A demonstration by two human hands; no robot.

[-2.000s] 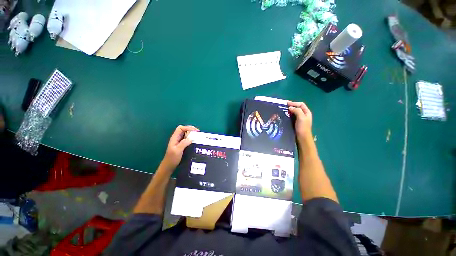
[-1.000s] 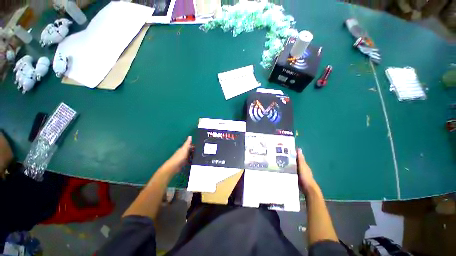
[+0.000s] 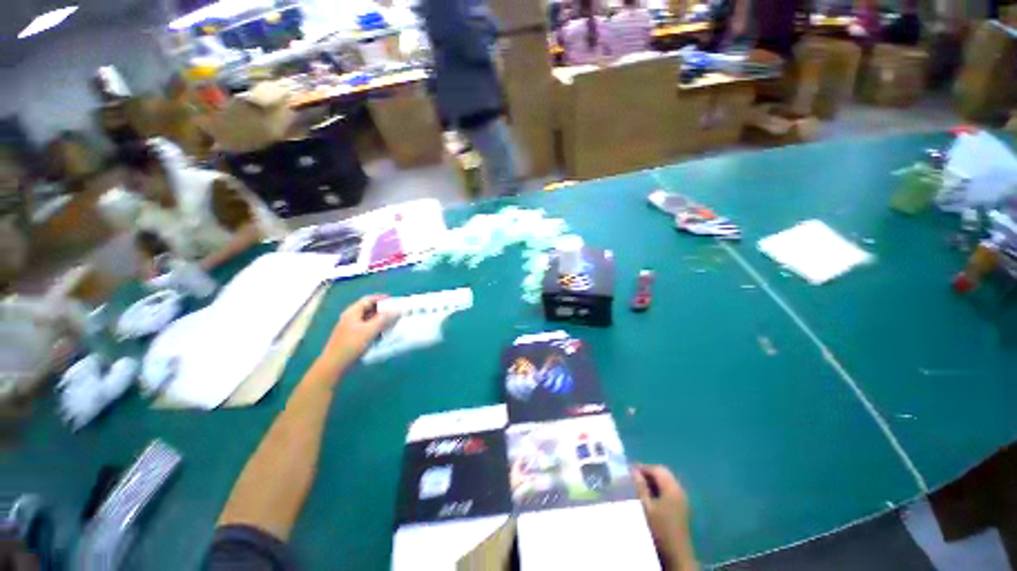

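Note:
The flat box blank (image 3: 455,468), black and white with a wave logo and "THINK" lettering, lies at the table's near edge; its lower part is cut off by the picture's edge. My left hand (image 3: 362,326) is stretched forward, left of the blank's top, and holds a white sticker strip (image 3: 429,302) by its left end. A white paper piece (image 3: 407,337) lies on the table just below the strip. My right hand (image 3: 660,496) is at the blank's right edge, fingers curled; whether it grips the blank is unclear.
A black made-up box (image 3: 580,292) with a white cylinder stands beyond the blank, a red tool (image 3: 642,290) beside it. Green filler (image 3: 502,236), gloves (image 3: 694,215) and a white pack (image 3: 815,250) lie farther off. White sheets (image 3: 240,323) lie left. Other people are beyond the table.
My left hand has left the blank, reached forward and taken hold of the white strip. The view has tilted up, showing the room. My right hand is still beside the blank.

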